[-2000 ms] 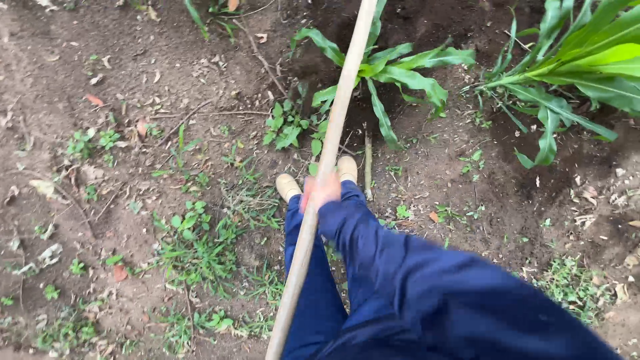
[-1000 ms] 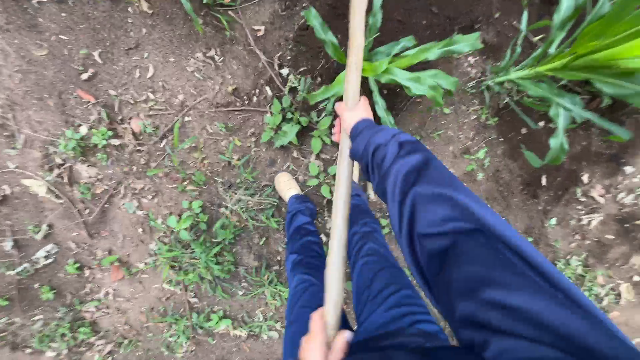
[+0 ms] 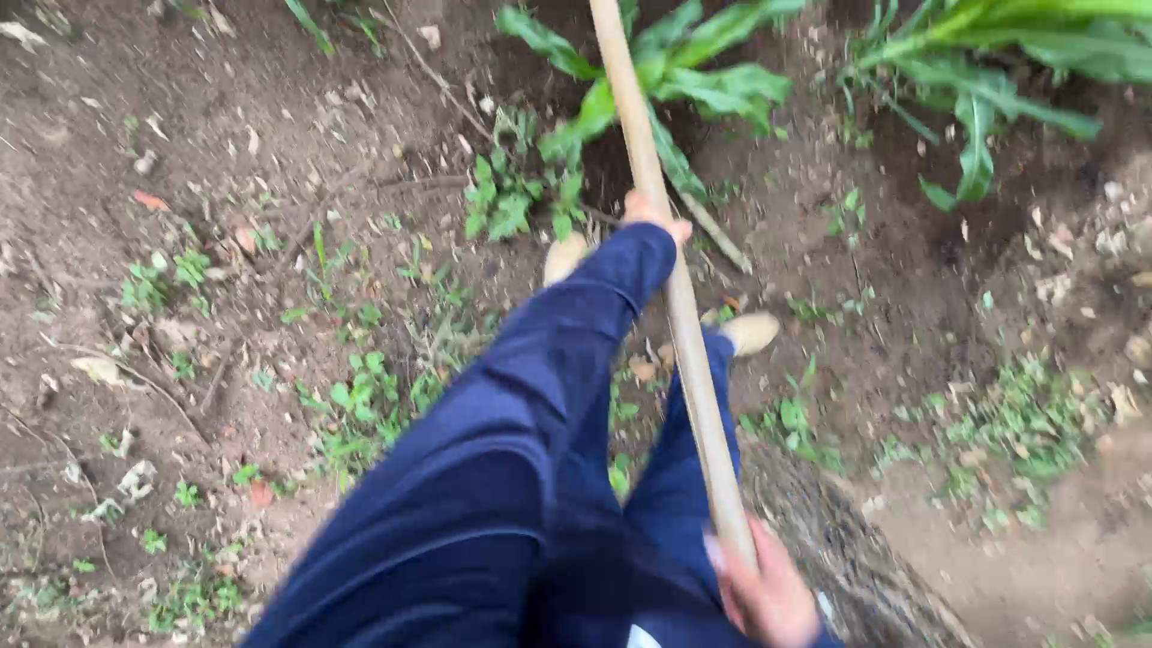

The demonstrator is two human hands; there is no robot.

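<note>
A long wooden pole (image 3: 688, 342) runs from the top edge down to the lower right, its far end out of view. My left hand (image 3: 655, 214) is closed around its upper part, just below a green leafy plant (image 3: 666, 67). Lower down, my right hand (image 3: 769, 585) grips the pole near its lower end. Blue sleeves cover my arms, and the left one crosses in front of my legs.
Two light tan shoes stand on brown soil, the left (image 3: 563, 258) partly hidden and the right (image 3: 752, 333) beyond the pole. A large long-leaved plant (image 3: 981, 81) grows at upper right. Rough bark (image 3: 837, 540) lies beside my right leg. Low weeds (image 3: 360, 405) grow at left.
My hands have swapped places on the pole: the right held its upper part one second ago, and now the left does. The pole leans the other way. My feet are farther apart.
</note>
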